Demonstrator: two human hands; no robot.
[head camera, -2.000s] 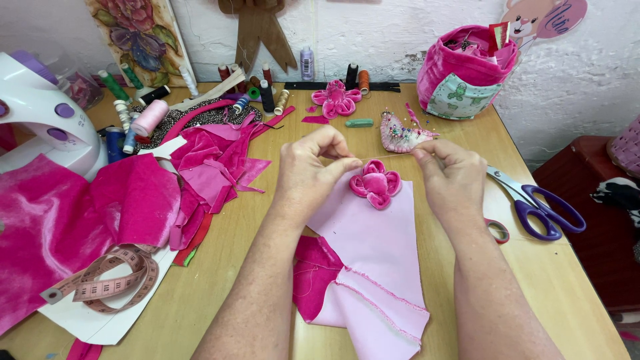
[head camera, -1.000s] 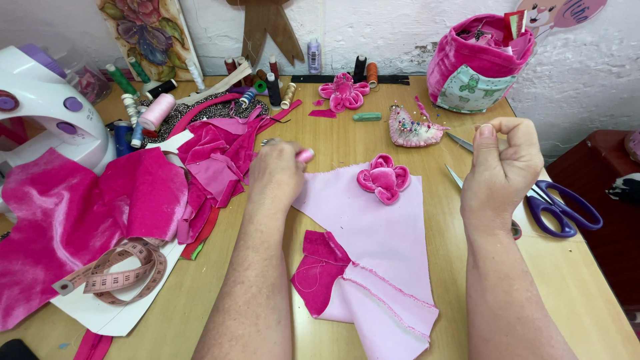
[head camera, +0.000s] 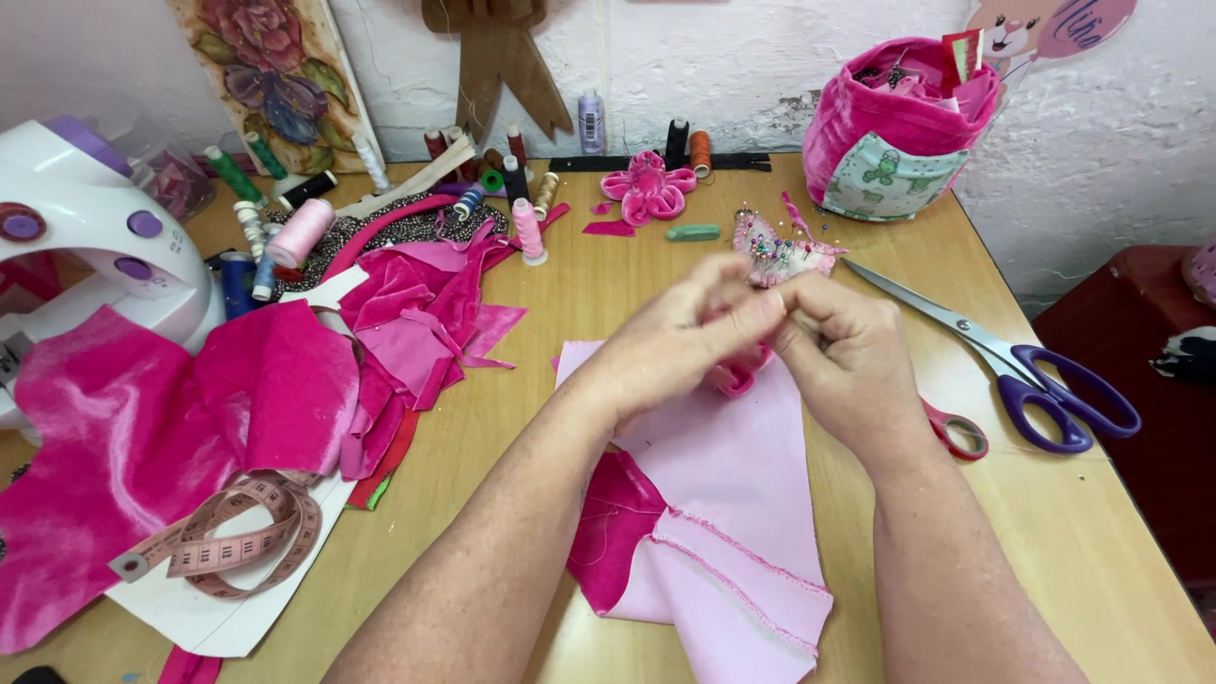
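My left hand and my right hand meet fingertip to fingertip above a light pink fabric piece. Whatever lies between the fingertips is too small to make out. Below them a pink velvet flower shows only in part, the rest hidden by my hands. The fabric has stitched seams and a magenta velvet part at its lower left. Just beyond my fingers lies a pincushion with colourful pins. A light pink thread spool stands left of a second velvet flower.
Large purple-handled scissors and a small red-handled pair lie at the right. A sewing machine, velvet scraps and a tape measure occupy the left. A pink fabric basket stands at the back right.
My hands were apart a second ago, the left at a small pink spool and the right raised near the scissors. They have come together over the flower. The pink spool now stands upright, released.
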